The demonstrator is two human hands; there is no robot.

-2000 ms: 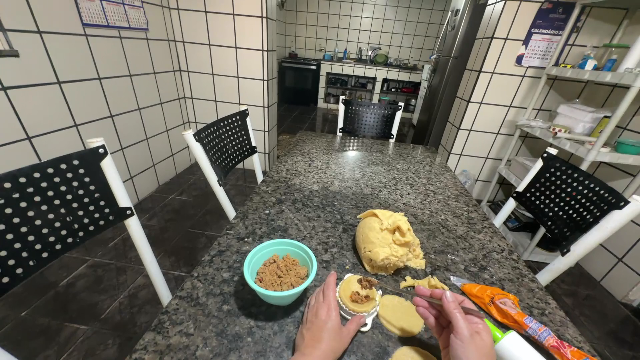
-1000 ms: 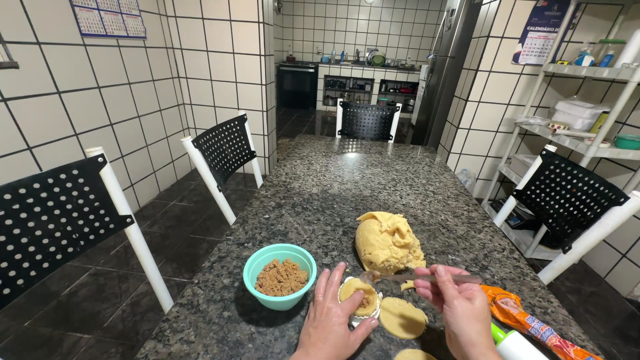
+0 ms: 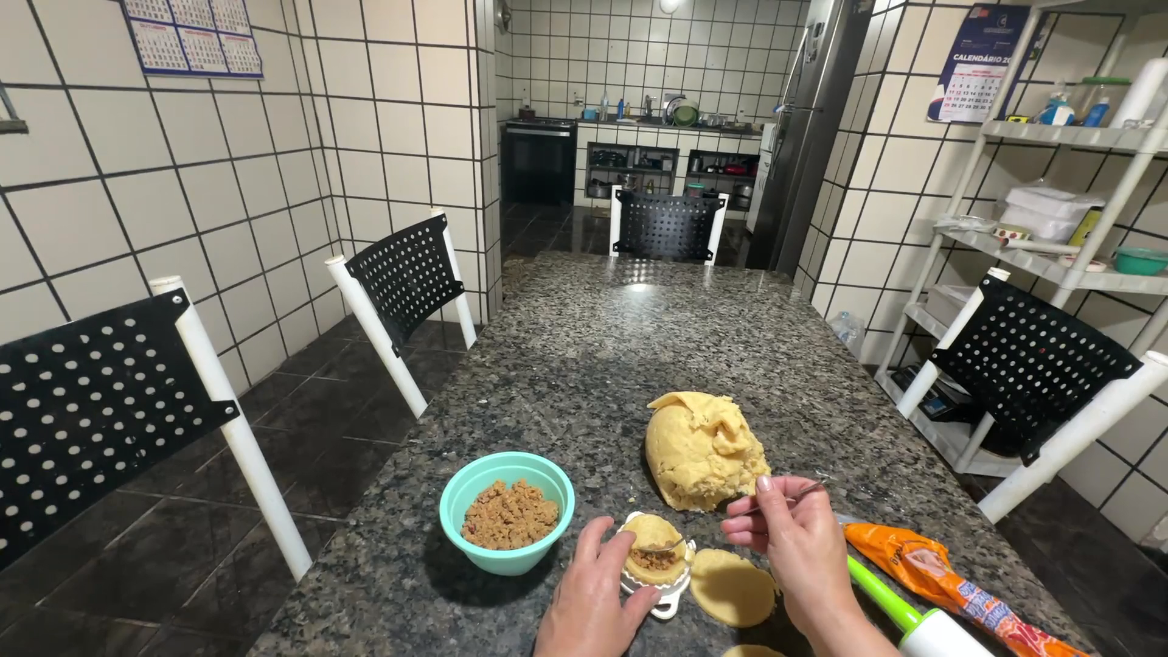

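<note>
A white plastic dough mold (image 3: 669, 606) lies on the granite table, lined with a dough disc (image 3: 652, 531) that holds brown crumbly filling (image 3: 659, 558). My left hand (image 3: 598, 589) rests against the mold's left side, thumb and fingers apart. In my right hand (image 3: 792, 538) is a thin metal utensil (image 3: 785, 498), probably a fork or spoon, its end over the filling. Just right of the mold lies a flat dough disc (image 3: 732, 589), with part of another at the bottom edge. A big lump of yellow dough (image 3: 703, 449) sits behind. At left stands a turquoise bowl (image 3: 456, 522) of filling.
Right of my right hand lie a white rolling pin with a green handle (image 3: 885, 593) and an orange plastic package (image 3: 949, 575). Black-and-white chairs (image 3: 401, 274) stand around the granite table (image 3: 584, 365). White shelves (image 3: 1077, 265) hold containers at the right.
The scrap of dough beside the big lump is no longer seen there. My right hand has moved, with the utensil's end now over the mold. My left hand stays beside the mold.
</note>
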